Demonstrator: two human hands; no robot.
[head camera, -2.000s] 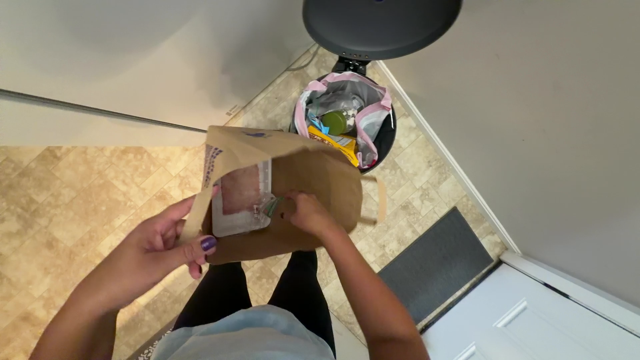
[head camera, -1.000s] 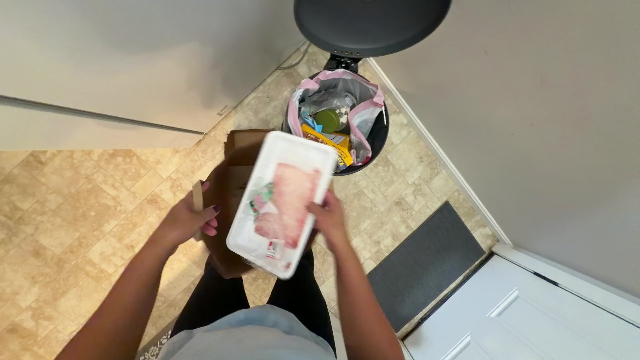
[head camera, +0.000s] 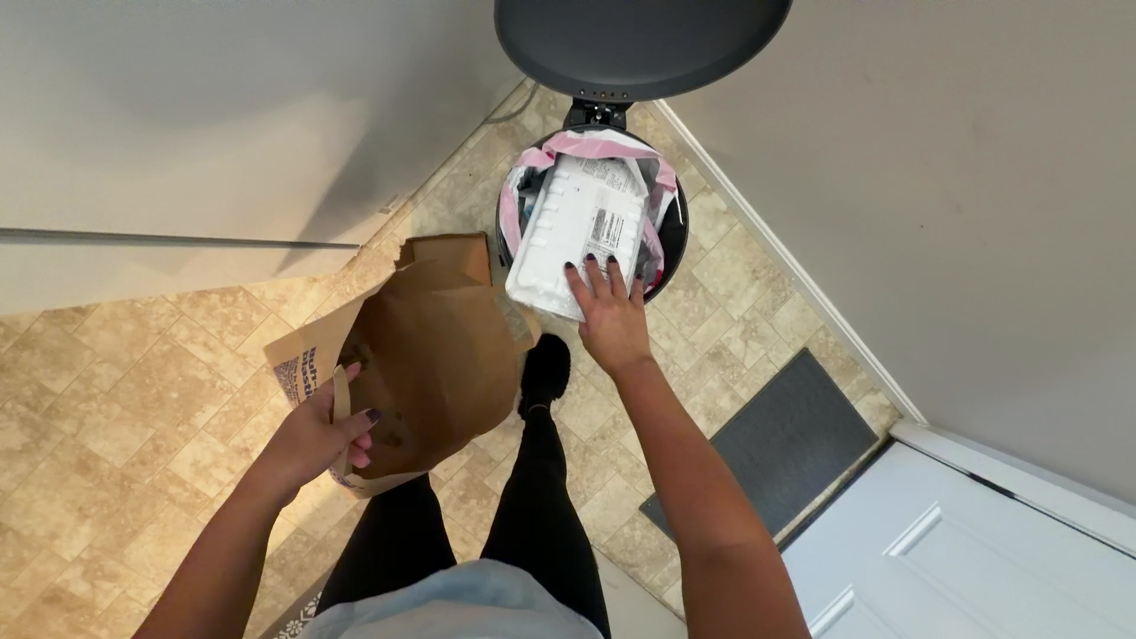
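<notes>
My left hand (head camera: 328, 430) grips the handle and rim of a brown paper bag (head camera: 435, 355), which hangs with its mouth toward me. Small dark stains show on its inner wall. My right hand (head camera: 612, 315) lies spread, palm down, on the near end of a white foam tray (head camera: 577, 231). The tray is turned underside up and bears printed labels. It rests slantwise in the mouth of a round trash can (head camera: 678, 240), over a white and pink trash bag (head camera: 608, 142); its near end juts past the rim. Most of the can's contents are hidden under it.
The can's dark lid (head camera: 643, 44) stands raised behind it. A brown cardboard piece (head camera: 453, 253) shows behind the paper bag. Walls flank the can, with a grey mat (head camera: 772, 435) and a white panelled door (head camera: 985, 541) at the right. My shoe (head camera: 544, 368) is on the tiled floor.
The tray was inside the paper bag two seconds ago, then in my right hand above it. It has moved to the trash can and turned underside up. My left hand has kept the bag.
</notes>
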